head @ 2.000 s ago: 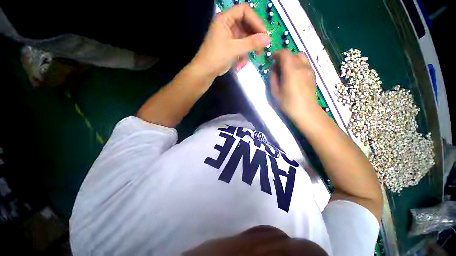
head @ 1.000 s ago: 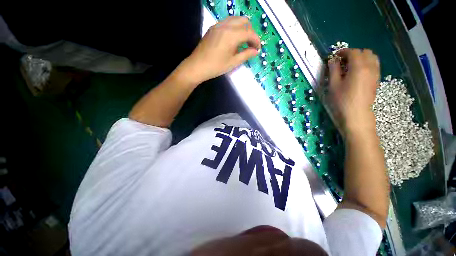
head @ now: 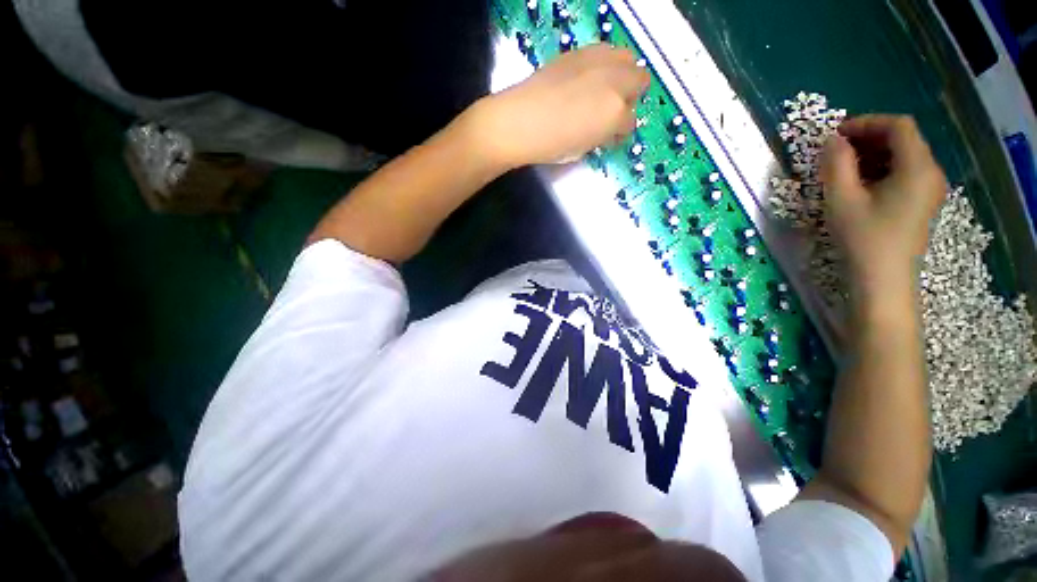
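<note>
A green circuit board (head: pixel 711 244) runs diagonally between pale rails, dotted with small white and dark blue-black parts. My left hand (head: pixel 569 108) is over the upper part of the board, fingers bent and fingertips close together; whether they hold a small part cannot be seen. A broad heap of small cream-white components (head: pixel 972 335) lies on the dark green surface right of the board. My right hand (head: pixel 887 199) is at the heap's upper part, thumb and fingers curved towards each other beside loose pieces. Whether it pinches one is too small to tell.
The bright near rail (head: pixel 614 222) runs between my body and the board. The white far rail (head: pixel 705 102) separates board and heap. A clear plastic bag (head: pixel 1010 525) lies at lower right. A blue edge (head: pixel 1020 159) shows at far right. Another clear bag (head: pixel 162 154) sits on a brown box at left.
My right hand has gone from the board to the heap and further right along it. My left hand stays over the board, its fingers now more closed. The whole view has shifted slightly.
</note>
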